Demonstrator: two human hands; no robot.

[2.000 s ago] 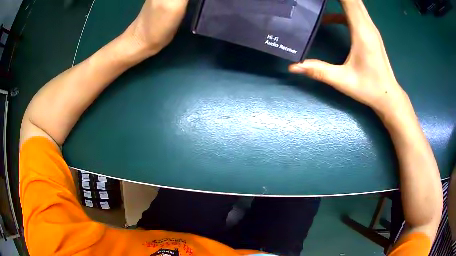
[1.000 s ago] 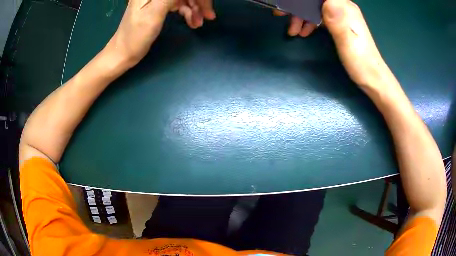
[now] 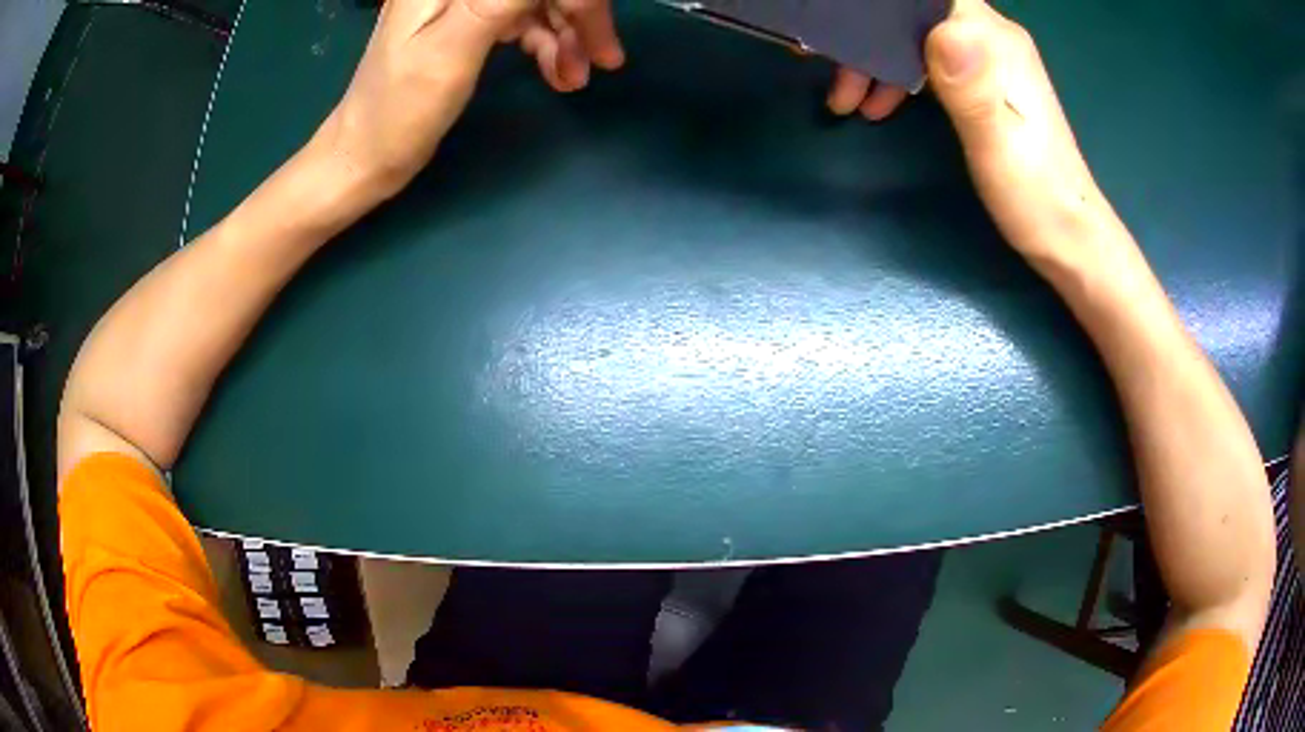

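Note:
A black retail box (image 3: 844,32) is at the top edge of the view, mostly cut off, held above the table. My right hand (image 3: 988,86) grips its right end, with the thumb on the near face and fingertips showing below. My left hand (image 3: 501,36) is at the top left, cut off by the edge, its fingers curled. Its fingertips show left of the box. Whether it touches the box is hidden beyond the edge.
The glossy dark green table (image 3: 644,472) has a pale curved near edge above my lap. Below its left part is a brown master carton (image 3: 408,608) with rows of black boxes with white labels (image 3: 294,594). A stool (image 3: 1081,622) stands below right. Striped cloth shows at the far right.
Since two seconds ago the box has tilted and moved up, so its printed face no longer shows. In the last second the box and hands have shifted only slightly.

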